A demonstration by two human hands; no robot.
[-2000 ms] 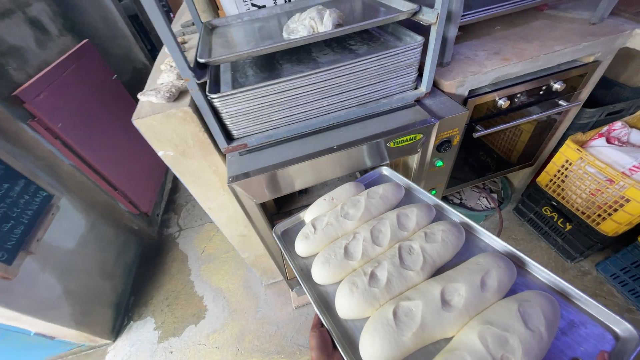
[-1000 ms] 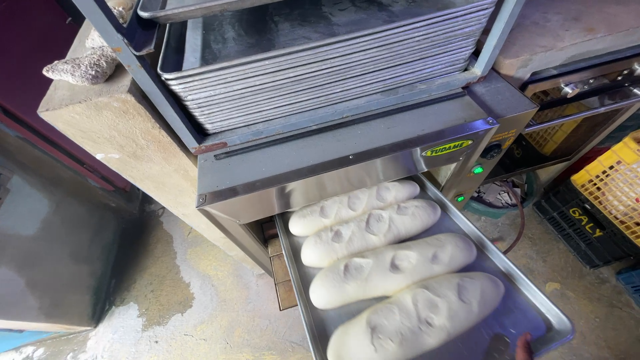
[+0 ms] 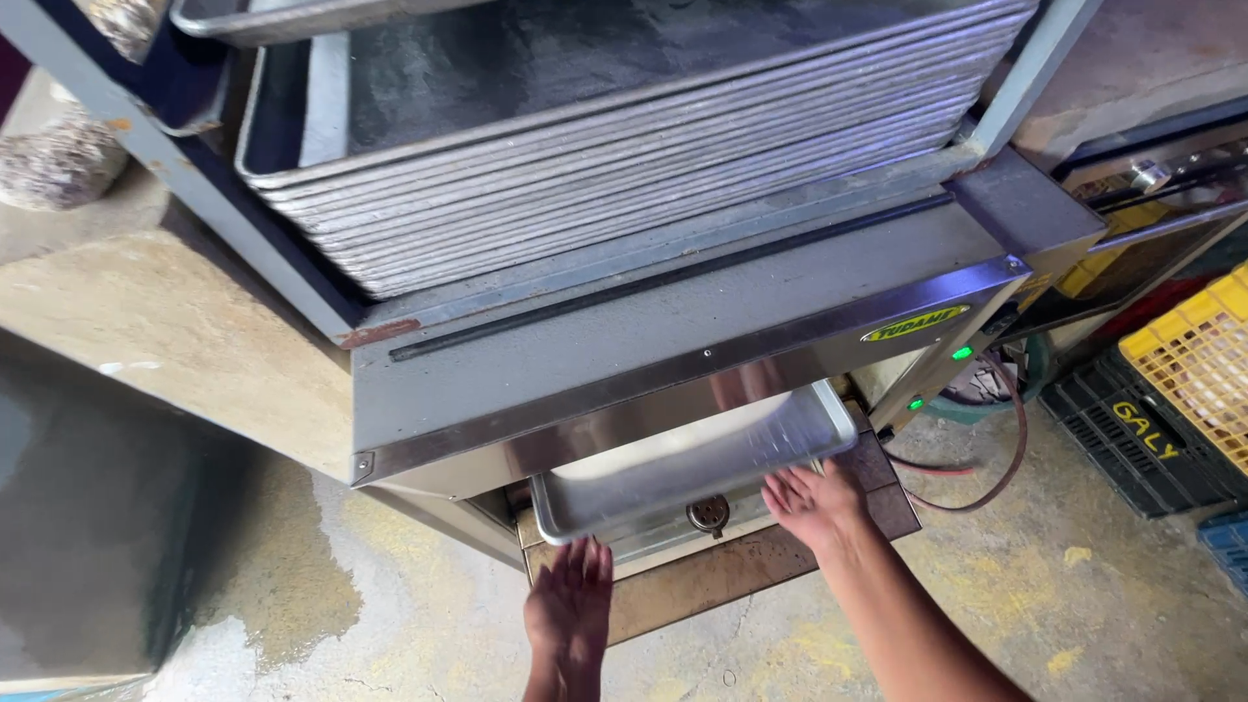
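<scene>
A metal baking tray [image 3: 624,502] lies mostly inside a stainless steel oven [image 3: 682,283], its near edge sticking out of the opening. Pale dough [image 3: 663,448] shows on it just under the oven's front; the rest of the load is hidden. My left hand [image 3: 570,595], palm up with the fingers extended, is at the tray's near left corner. By the near right corner is my right hand [image 3: 814,497], palm up and fingers spread. Neither hand is closed on the tray; whether the fingertips touch it I cannot tell.
A stack of metal trays [image 3: 663,146] stands in a metal rack [image 3: 244,244] above the oven. A tiled ledge [image 3: 712,585] juts out below the opening. At right are a hose [image 3: 1019,439], a black crate [image 3: 1121,439] and a yellow crate [image 3: 1199,361]. A plastered counter [image 3: 185,331] adjoins at left.
The dough-laden tray has gone from in front of the oven to mostly inside it. Both hands now show below its near edge, with open fingers. The view has moved closer to the oven.
</scene>
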